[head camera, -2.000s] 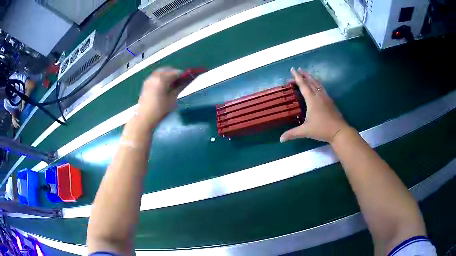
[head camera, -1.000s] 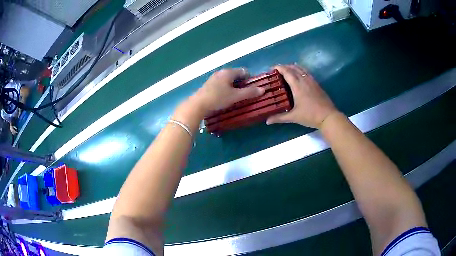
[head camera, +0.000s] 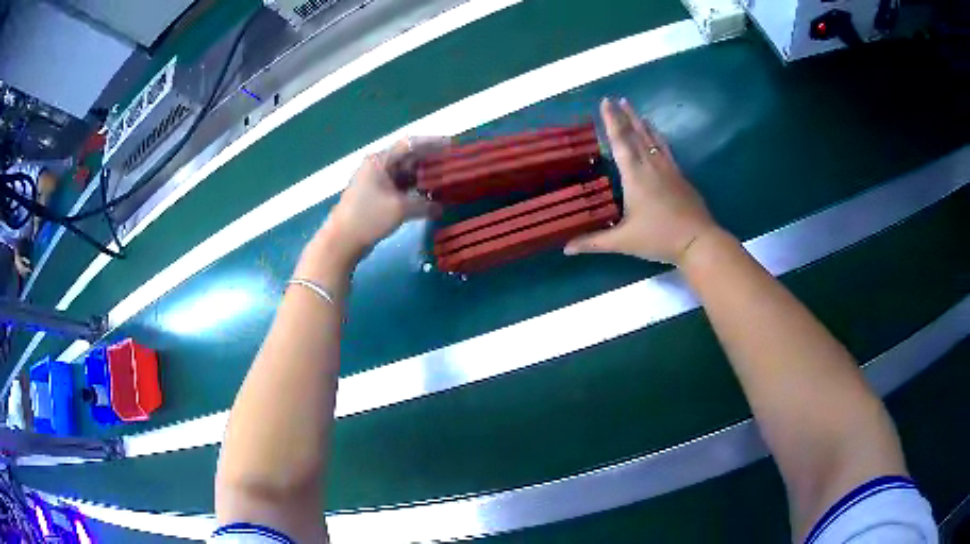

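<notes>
An upper bundle of slim red-brown parts (head camera: 511,163) is slightly blurred, above a lower bundle of red-brown parts (head camera: 527,226) lying on the green surface. A narrow dark gap separates them. My left hand (head camera: 385,197) is shut on the left end of the upper bundle; its fingertips are blurred. My right hand (head camera: 662,202) is spread at the right ends of both bundles, fingers upright beside the upper one and thumb by the lower one's corner. It is not closed around either; whether it touches them is unclear.
White rails (head camera: 511,377) edge the green lanes. Red (head camera: 134,379) and blue (head camera: 50,395) bins stand at the lower left. A white cabinet (head camera: 782,27) is at the upper right. A vented pale box (head camera: 149,119) and a black cable are at the upper left, with part of a person at the left edge.
The single block of red-brown parts is now split into two bundles. My left hand moved from on top of the block to the upper bundle's left end. My right hand stayed at the right ends.
</notes>
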